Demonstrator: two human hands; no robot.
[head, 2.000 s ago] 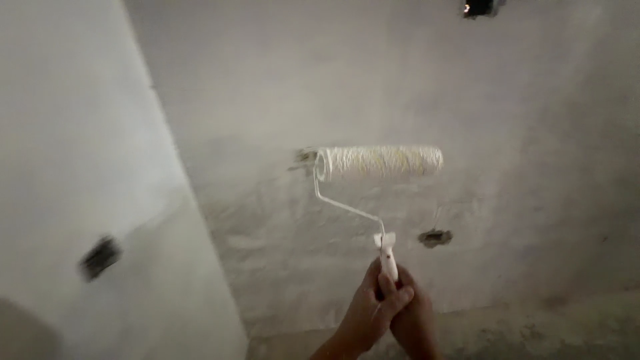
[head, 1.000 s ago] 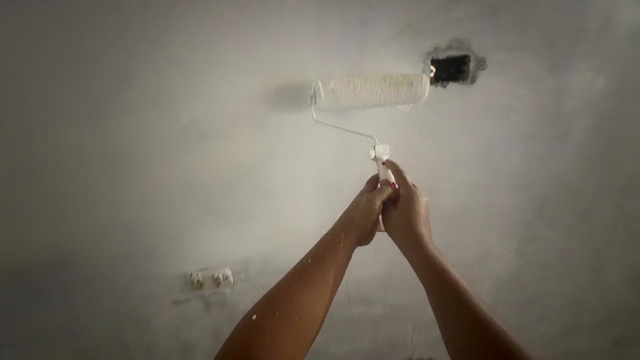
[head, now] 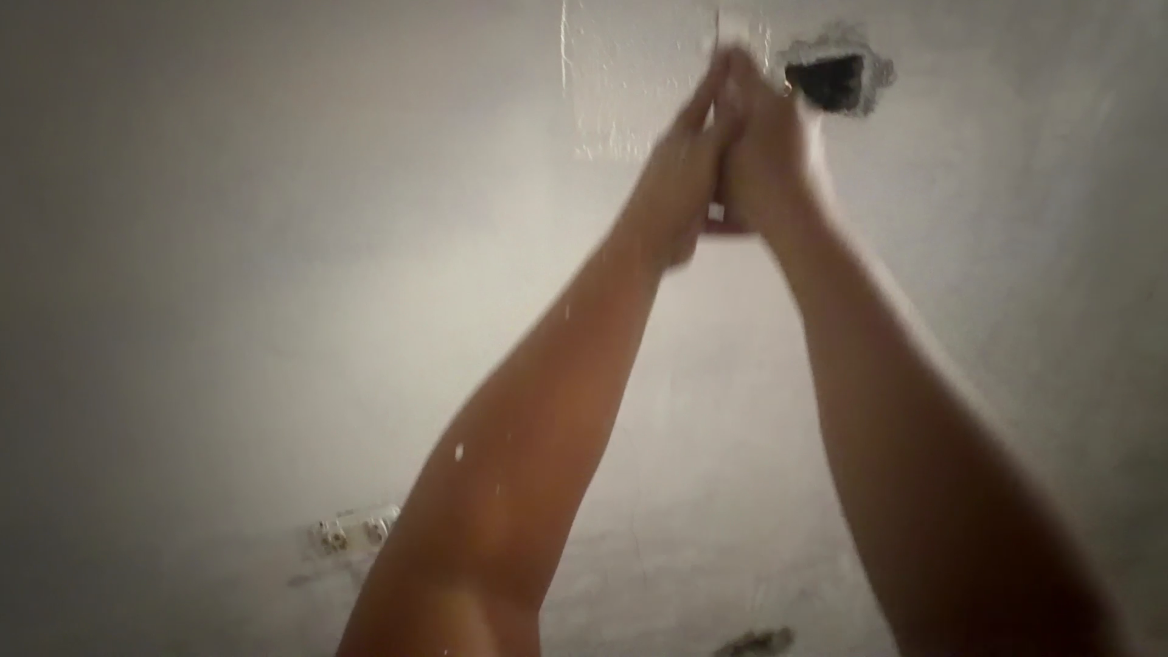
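Both arms reach up along a grey plastered wall [head: 365, 274]. My left hand [head: 680, 173] and my right hand [head: 766, 146] are closed together around the handle of a paint roller [head: 733, 29], near the top of the view. Only a blurred white bit of the handle's upper part shows above the fingers; the roller's sleeve and most of its frame lie beyond the top edge. Left of my hands a wet-looking, ridged patch of coating [head: 620, 91] marks the wall. White specks dot my left forearm.
Just right of my hands is a dark, rough-edged box opening [head: 835, 82] in the wall. An uncovered double socket [head: 351, 534] sits at lower left, partly behind my left forearm. Another rough hole [head: 757, 641] shows at the bottom edge.
My hands have moved up the wall with the roller, whose sleeve was in sight one second ago and has left the view. The ridged wet patch now shows beside the box opening.
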